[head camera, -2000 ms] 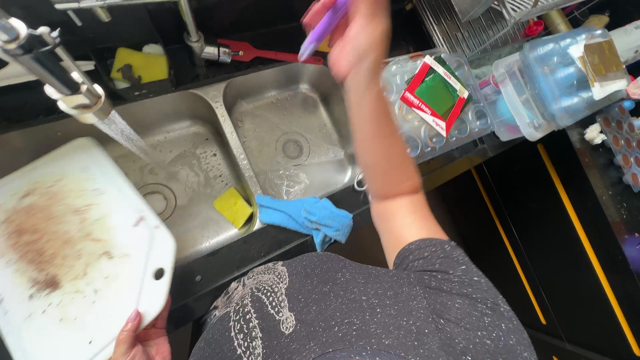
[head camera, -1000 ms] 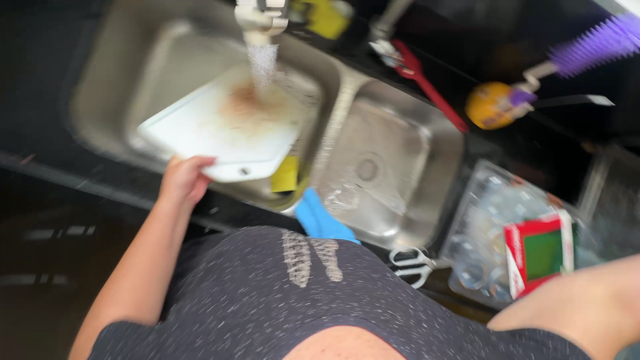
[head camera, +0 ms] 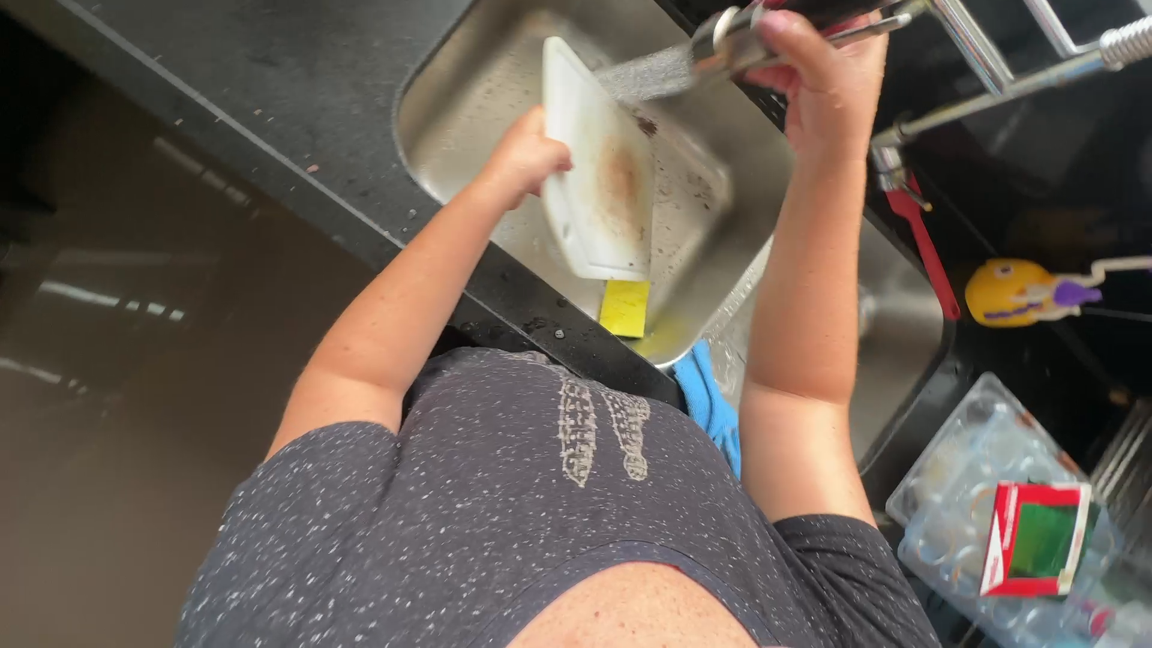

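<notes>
My left hand (head camera: 529, 155) grips the edge of a white cutting board (head camera: 598, 175), tilted steeply over the left basin of the steel sink (head camera: 711, 193). A brown stain marks the board's face. My right hand (head camera: 814, 76) is closed around the spray head of a kitchen faucet (head camera: 733, 45), and water streams from it toward the board. Dark bits lie on the basin floor behind the board. A yellow sponge (head camera: 625, 308) rests in the basin just below the board. The blue cloth (head camera: 708, 396) hangs over the sink's front edge, partly behind my right forearm.
Behind the right basin lie a red long-handled utensil (head camera: 927, 243) and a yellow duck-like brush holder (head camera: 1008, 292). Clear plastic trays (head camera: 972, 459) with a red and green packet (head camera: 1037, 540) stand at the right. The black countertop (head camera: 297, 99) bears crumbs and drops.
My right hand, which held a purple item two seconds ago, now holds the faucet's spray head. The board has gone from lying flatter under the stream to steeply tilted. The view has shifted and turned.
</notes>
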